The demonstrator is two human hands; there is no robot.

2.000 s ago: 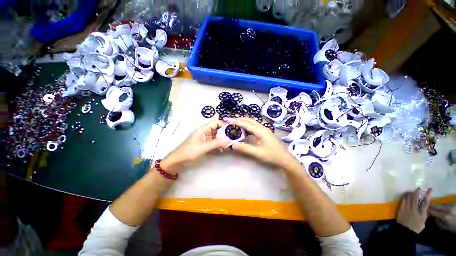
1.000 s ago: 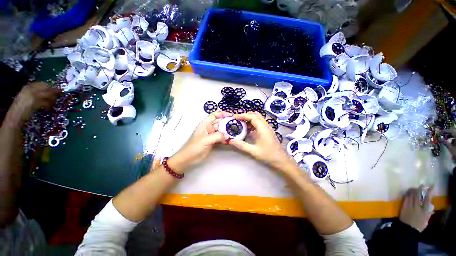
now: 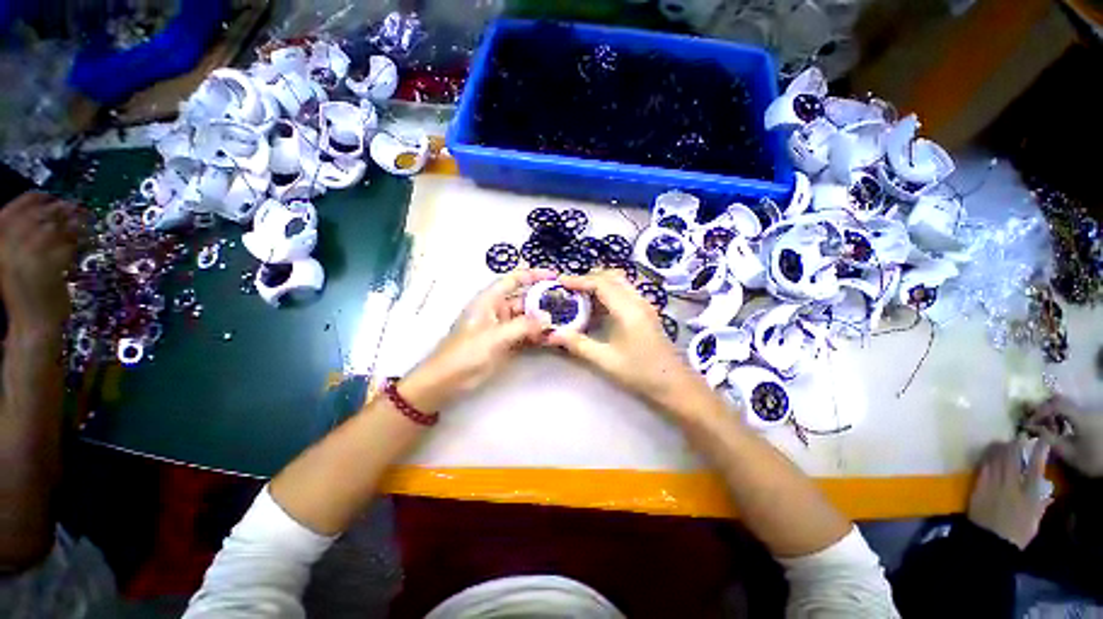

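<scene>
A white camera housing [image 3: 577, 324] is held between both hands, its round opening facing up with a dark LED board [image 3: 559, 305] showing inside. My left hand [image 3: 486, 329] grips its left side. My right hand [image 3: 629, 339] grips its right side, with thumb and fingers around the rim. Loose black LED boards [image 3: 556, 242] lie in a cluster just beyond the hands. Whether the board in the housing is fully seated cannot be told.
Empty housings [image 3: 236, 139] are piled at left on the green mat [image 3: 218, 399]. Fitted housings [image 3: 798, 260] with wires are heaped at right. A blue bin [image 3: 617, 179] stands at the back. Another person's hand [image 3: 36, 248] is at far left; other hands [image 3: 1014, 490] are at lower right.
Both hands keep holding the housing in nearly the same place. The other person's hand at left has entered since the first frame and drawn back from the small parts. Hands at lower right have shifted.
</scene>
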